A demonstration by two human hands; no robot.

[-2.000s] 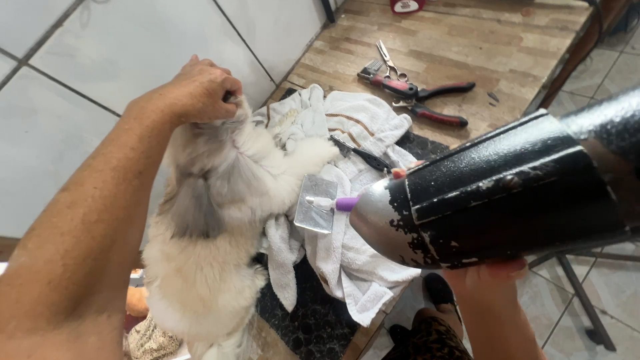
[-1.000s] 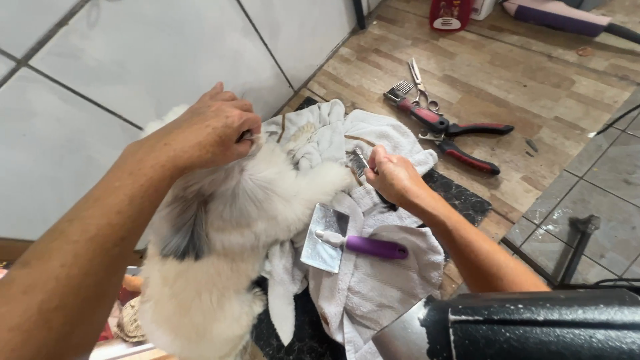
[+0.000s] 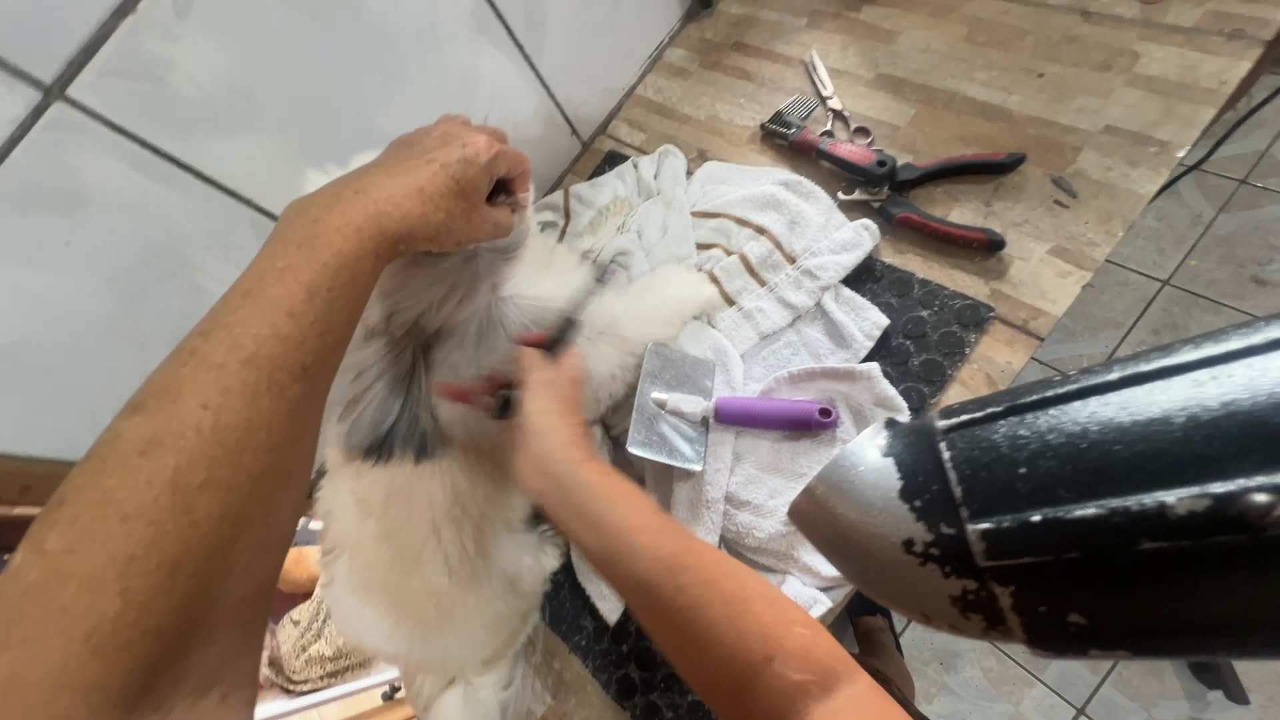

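Note:
A fluffy cream and grey dog is on the table, partly over white towels. My left hand is closed on hair at the top of the dog, above its grey patch. Against the dog's side, my right hand grips a small dark tool with red parts; it is blurred, so its kind cannot be told. A slicker brush with a purple handle lies on the towels, to the right of my right hand.
A black dryer nozzle reaches in from the right. Farther back on the wooden table lie a red and black dematting comb, thinning scissors and nail clippers. A black rubber mat is under the towels. A tiled wall stands at left.
One second ago my right hand was over the towels at a dark tool; it is now against the dog. My left hand stays at the dog's hair. More of the dryer shows than one second ago.

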